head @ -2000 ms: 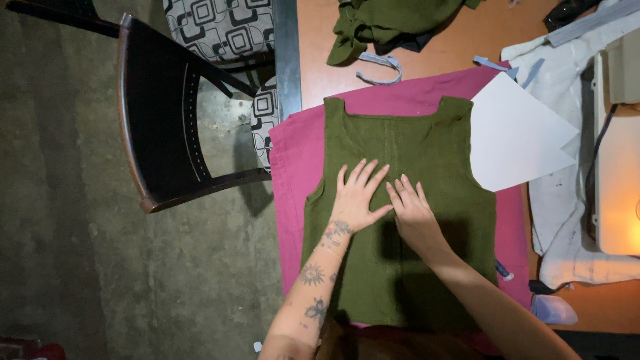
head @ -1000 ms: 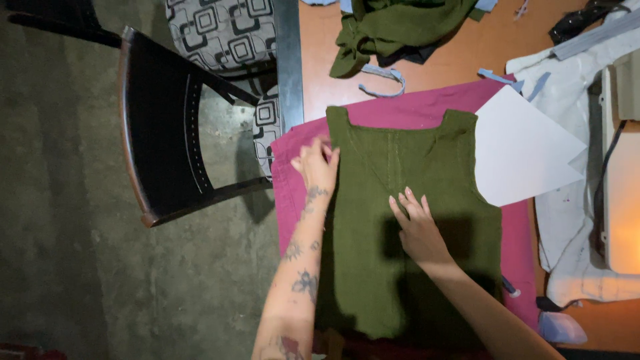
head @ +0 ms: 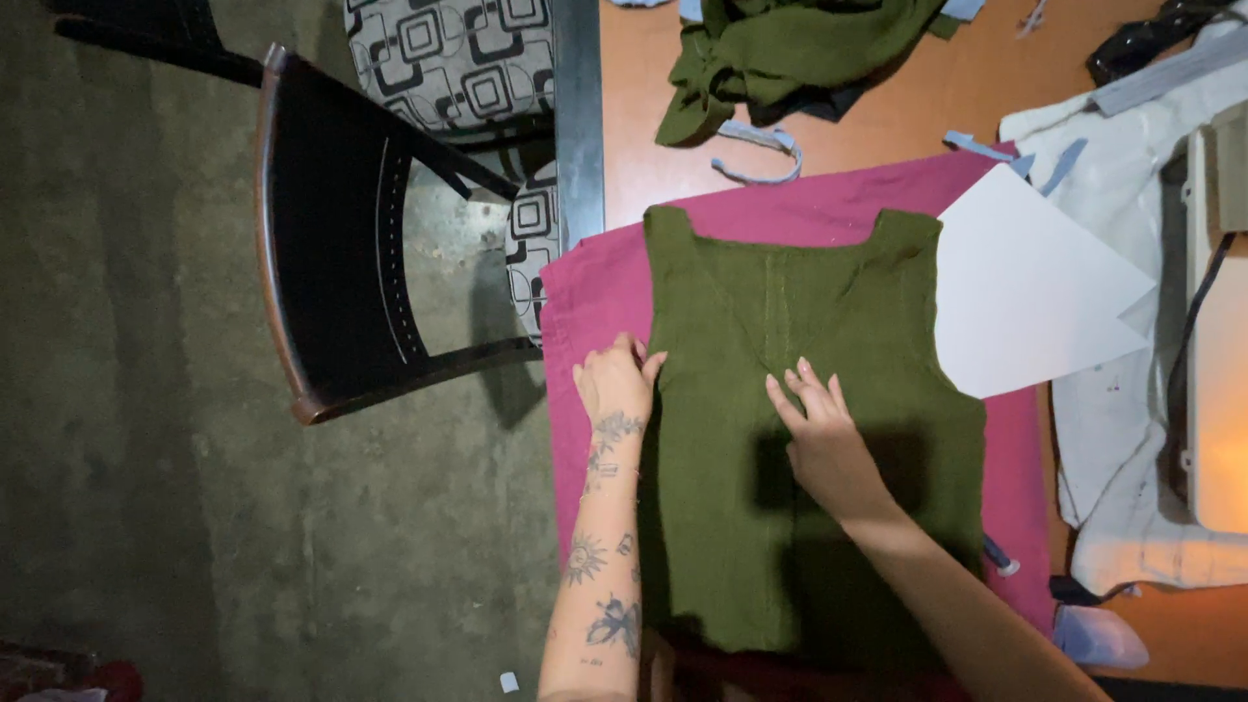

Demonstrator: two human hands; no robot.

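Note:
A sleeveless olive-green garment piece (head: 721,439) lies spread flat on pink fabric (head: 604,283), its two shoulder straps toward the far side. At its left edge, near the armhole, is my left hand (head: 620,382), fingers curled; whether the edge is pinched between them cannot be told. My right hand (head: 819,419) rests on the middle of the garment near the centre seam, fingers apart and holding nothing. White paper (head: 1043,292) with a notched edge lies by the garment's right armhole, partly over the pink fabric.
Crumpled green cloth (head: 799,58) and a curled grey-blue strip (head: 760,166) lie on the orange-brown table (head: 643,127) beyond. White cloth (head: 1102,468) and a pale machine (head: 1219,390), apparently a sewing machine, are at right. A black-backed chair (head: 327,234) stands left of the table.
My left hand has moved from the middle of the garment to its left edge, first near the upper armhole, then lower down. The right hand stays near the centre seam.

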